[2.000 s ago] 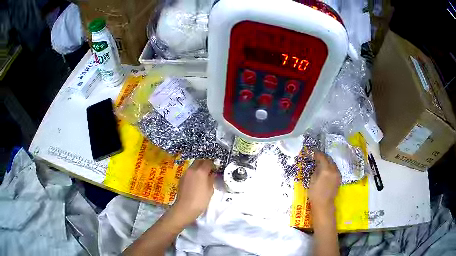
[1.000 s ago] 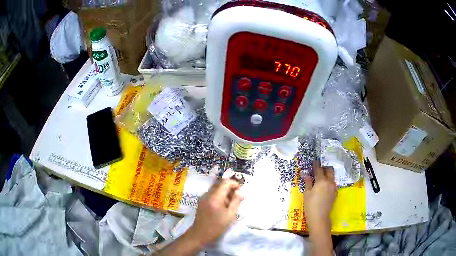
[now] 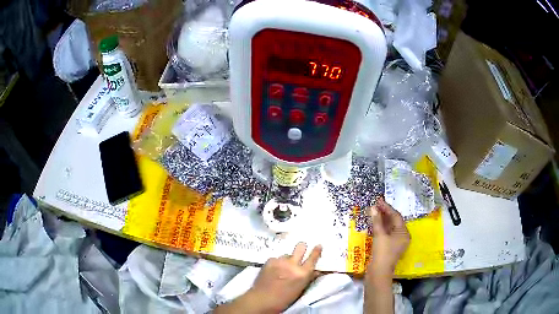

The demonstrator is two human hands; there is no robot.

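My left hand (image 3: 284,277) lies at the table's front edge beside pale cloth (image 3: 331,289), with two fingers spread forward and nothing visible between them. Its underside is hidden. My right hand (image 3: 387,238) is raised at the right pile of tiny silver fastener parts (image 3: 352,187), thumb and fingertips close together. Whether a small part is between them is too small to tell. The round white machine base with its metal post (image 3: 282,212) is uncovered, beyond my left fingertips. The white press head (image 3: 242,80) with its red panel (image 3: 306,92) showing 770 stands above.
Another silver pile (image 3: 208,172) with a labelled bag (image 3: 201,132) lies left of the base, on yellow sheet (image 3: 178,211). At left are a black smartphone (image 3: 121,167), a bottle (image 3: 121,80) and a small box (image 3: 97,111). At right are a black stick (image 3: 449,202) and a cardboard box (image 3: 490,122).
My left hand has moved from the machine base back to the front edge, its fingers spreading. My right fingertips have drawn together at the pile. The camera view has shifted slightly. The counter still reads 770.
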